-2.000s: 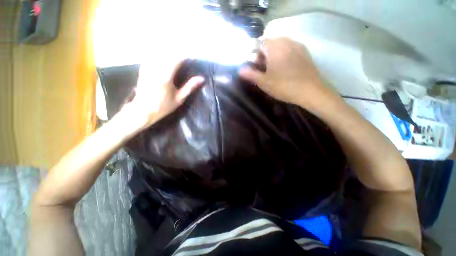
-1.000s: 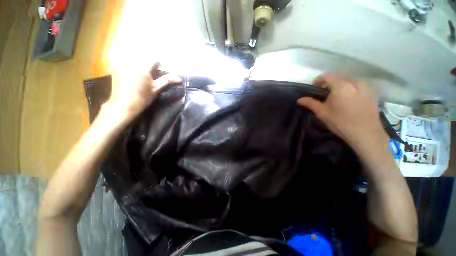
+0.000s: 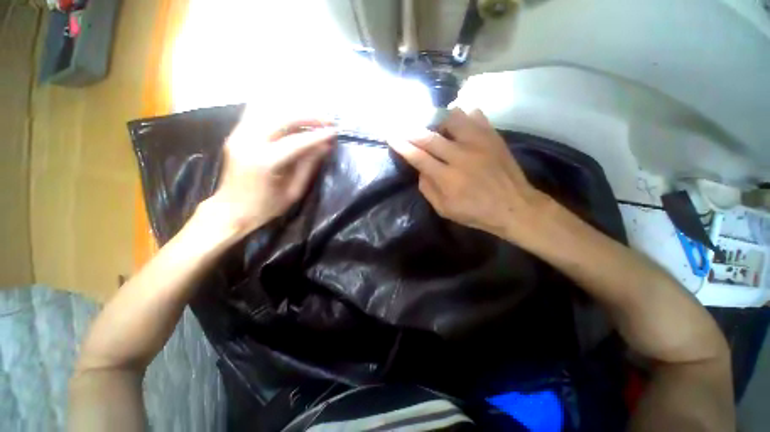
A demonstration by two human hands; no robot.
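A shiny dark brown leather garment (image 3: 380, 261) spreads over the machine table and my lap. Its top edge runs below the bright lamp glare. My left hand (image 3: 274, 164) lies on the garment left of the glare, fingers bent at the edge. My right hand (image 3: 464, 160) pinches the edge between thumb and fingers just below the dark presser foot area (image 3: 439, 80). Glare hides the stitching point and part of my fingertips.
The white sewing machine body (image 3: 625, 51) fills the upper right. At right lie blue-handled snips (image 3: 695, 251), a dark narrow tool (image 3: 688, 215) and a white parts tray (image 3: 737, 272). A grey tool tray (image 3: 80, 55) sits upper left on cardboard (image 3: 76, 186).
My right hand has moved left along the edge to beside the needle area. My left hand has moved slightly right. More of the garment's left corner shows flat on the cardboard.
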